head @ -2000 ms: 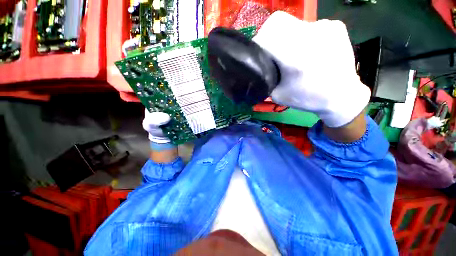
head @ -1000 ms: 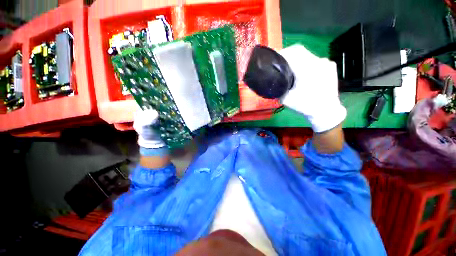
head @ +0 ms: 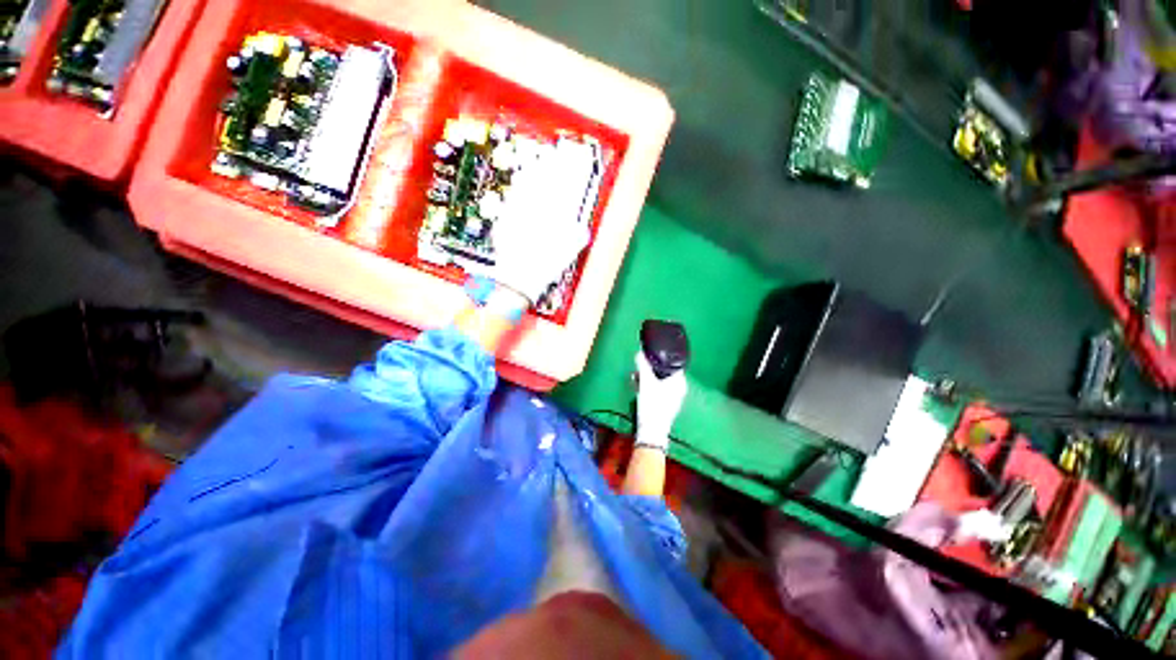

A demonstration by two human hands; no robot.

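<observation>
A red foam tray [head: 400,258] lies in front of me. A circuit board [head: 458,194] lies component side up in its right pocket. My left hand [head: 531,239], in a white glove, is over that board's right part; glare hides its fingers, so I cannot tell if it grips the board. Another circuit board [head: 264,116] lies in the left pocket, with a pale heatsink [head: 346,123] along its right side. My right hand [head: 658,402], gloved, holds a black barcode scanner [head: 666,346] beside the tray, over the green mat's edge.
Another red tray [head: 97,145] with boards is at the upper left. A black box [head: 845,368] stands on the green mat [head: 703,290] beside white paper [head: 892,451]. A green board [head: 838,129] lies on the dark green conveyor [head: 722,142]. A neighbour's pinkish sleeve [head: 890,567] shows at lower right.
The board that my left hand held up solder side out is no longer raised; a board now lies in the right pocket under that hand. My right hand and scanner have moved lower. The view has turned.
</observation>
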